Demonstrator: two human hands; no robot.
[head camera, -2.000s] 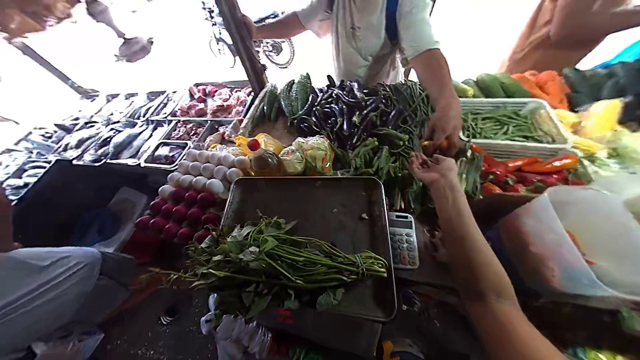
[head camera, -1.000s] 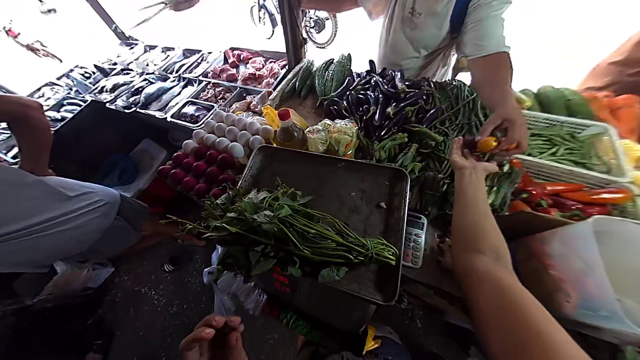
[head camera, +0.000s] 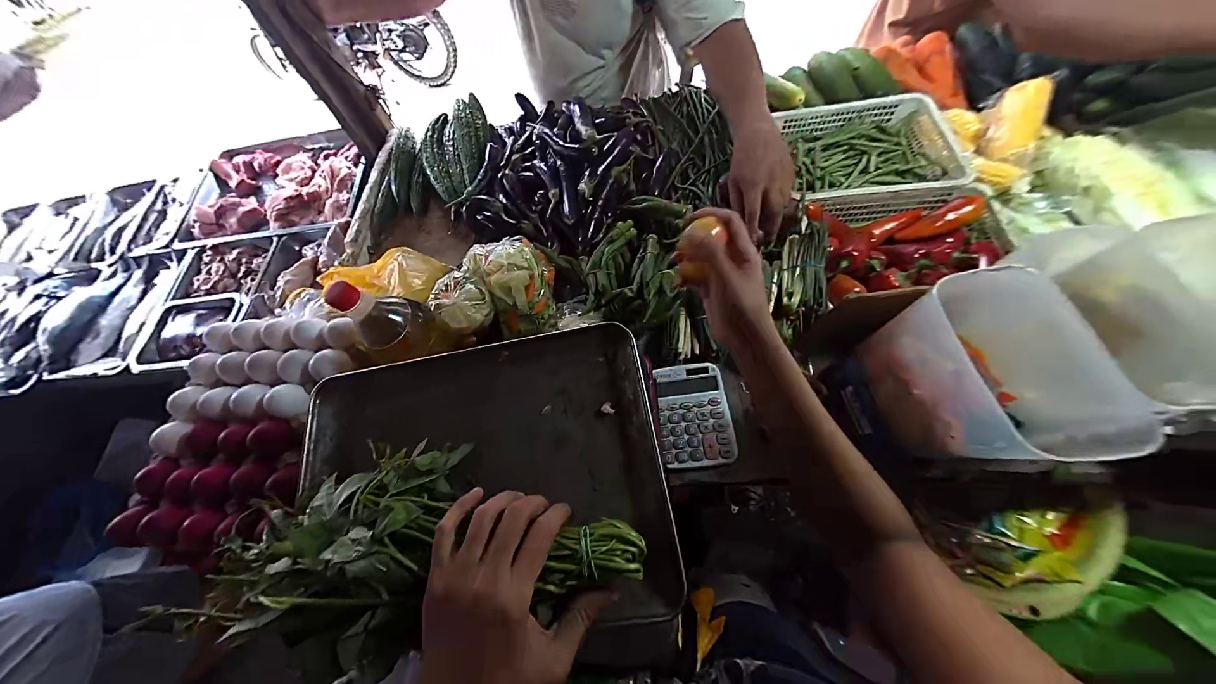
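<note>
My left hand (head camera: 503, 589) lies over a tied bundle of leafy green stems (head camera: 351, 551), its fingers spread across the stems and the thumb near the tie. The bundle rests on a dark metal tray (head camera: 475, 389). In my right hand (head camera: 736, 275), raised beyond the tray's far right corner, are small orange-yellow fruits or vegetables (head camera: 703, 242); their exact kind is unclear. A calculator (head camera: 693, 418) lies right of the tray, below my right wrist. Another person's hand (head camera: 762, 176) reaches down to the greens just beyond my right hand.
Eggs (head camera: 247, 399), an oil bottle (head camera: 380, 318) and bagged vegetables (head camera: 508, 280) border the tray. Beyond are eggplants (head camera: 570, 171), bitter gourds (head camera: 456, 152) and a basket of green beans (head camera: 864, 152). Red peppers (head camera: 912, 247) and a translucent plastic bin (head camera: 1035, 370) stand at right; meat trays (head camera: 275, 190) at left.
My left hand has come up from the bottom edge onto the green bundle. My right hand, beside the other person's hand earlier, now holds the orange-yellow items slightly nearer to me.
</note>
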